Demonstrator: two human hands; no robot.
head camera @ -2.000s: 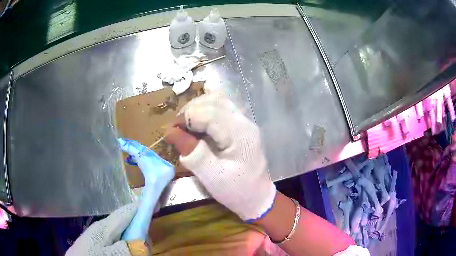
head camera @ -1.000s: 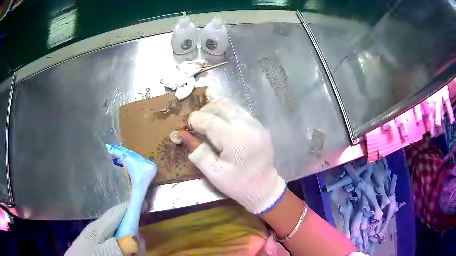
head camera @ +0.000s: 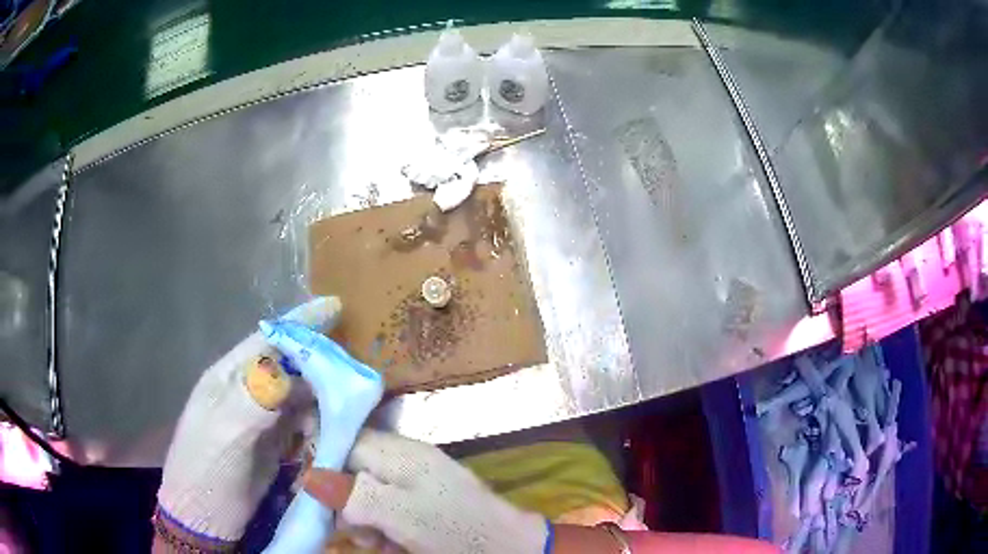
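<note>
A light-blue moulded doll leg [head camera: 349, 403] slants up from the bottom edge, its foot end with dark-blue marks at the upper left. My left gloved hand [head camera: 233, 417] is at the foot end, with a tan-orange patch on the thumb and fingers behind the foot. My right gloved hand [head camera: 417, 492] holds the lower shank, its bare thumb tip across it. The right fingertips are partly hidden and no brush can be made out. A small round whitish cup [head camera: 436, 291] stands on the brown cardboard mat [head camera: 363, 265], which has dark splatters.
Behind the mat lie a crumpled white rag [head camera: 442, 165] and a thin pale stick [head camera: 517, 141]. Two translucent squeeze bottles [head camera: 455, 81] stand behind them. A blue-rimmed crate [head camera: 908, 465] heaped with light-blue parts is at lower right. Pink-lit parts [head camera: 905, 294] line the right bench edge.
My right hand has left the cup and moved down to the leg's shank. My left hand has moved up from the lower end to the foot. The camera view has shifted, so the bench sits further right.
</note>
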